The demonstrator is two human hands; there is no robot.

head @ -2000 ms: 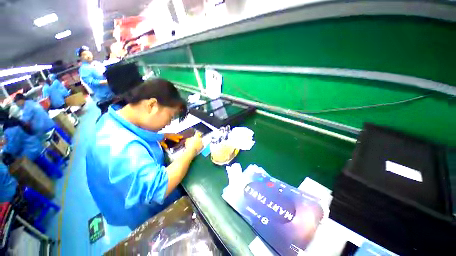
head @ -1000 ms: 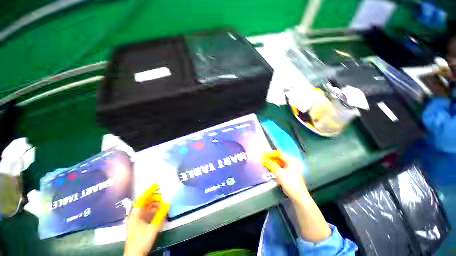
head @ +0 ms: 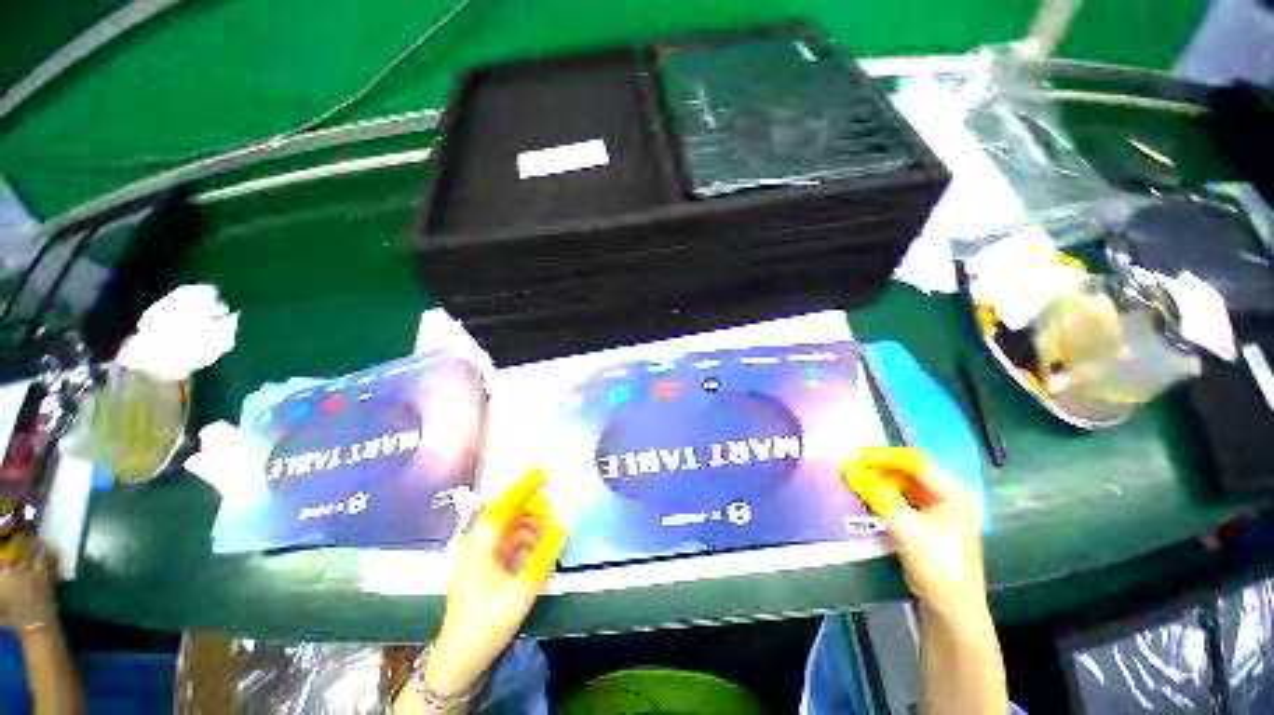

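A printed "SMART TABLE" film (head: pixel 699 454) lies flat over a dark panel on the white work pad (head: pixel 824 331) in front of me. My left hand (head: pixel 510 559), with yellow finger cots, is at the film's lower left corner, thumb and finger on its edge. My right hand (head: pixel 922 524), also with yellow finger cots, is at its right edge, fingertips on the edge. A pile of the same printed films (head: pixel 349 454) lies to the left.
A black foam tray stack (head: pixel 671 259) stands behind, a wrapped dark panel (head: pixel 782 112) in its right compartment. A dish with a bottle (head: pixel 1104 349), a blue piece (head: pixel 929 419) and a thin dark stick (head: pixel 982 416) are at right. Another person's hand (head: pixel 25 587) is far left.
The view has swung round from the neighbouring worker to my own station and then levelled. Both my hands remain at the film's two sides; the right hand's fingertips are now closer together.
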